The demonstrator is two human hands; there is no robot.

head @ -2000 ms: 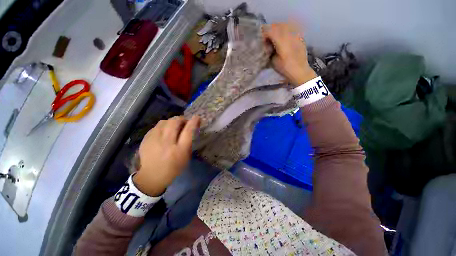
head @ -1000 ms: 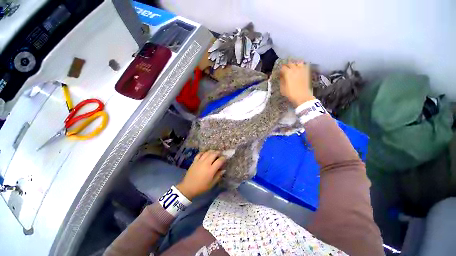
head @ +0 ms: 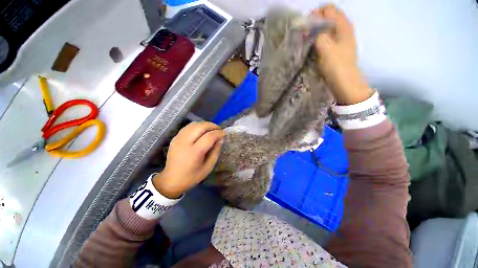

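Observation:
A grey-brown tweed fabric piece (head: 293,78) hangs from my right hand (head: 340,57), which grips its upper end; this part is blurred. My left hand (head: 193,154) pinches the edge of tweed (head: 243,152) lower down, over my lap. White backing (head: 253,124) shows between the folds. I cannot tell whether the upper and lower tweed are one piece or several. The fabric lies partly over a blue crate (head: 309,183).
On the white machine table (head: 52,193) at left lie scissors with red and yellow-orange handles (head: 76,137), a dark red phone or case (head: 154,68) and a small brown scrap (head: 65,56). A measuring tape (head: 173,107) runs along its edge. Green cloth (head: 427,141) lies at right.
My right hand has moved up and lifted the upper tweed from the crate. My left hand still grips the lower tweed, slightly higher and further left. The view has shifted closer to the table.

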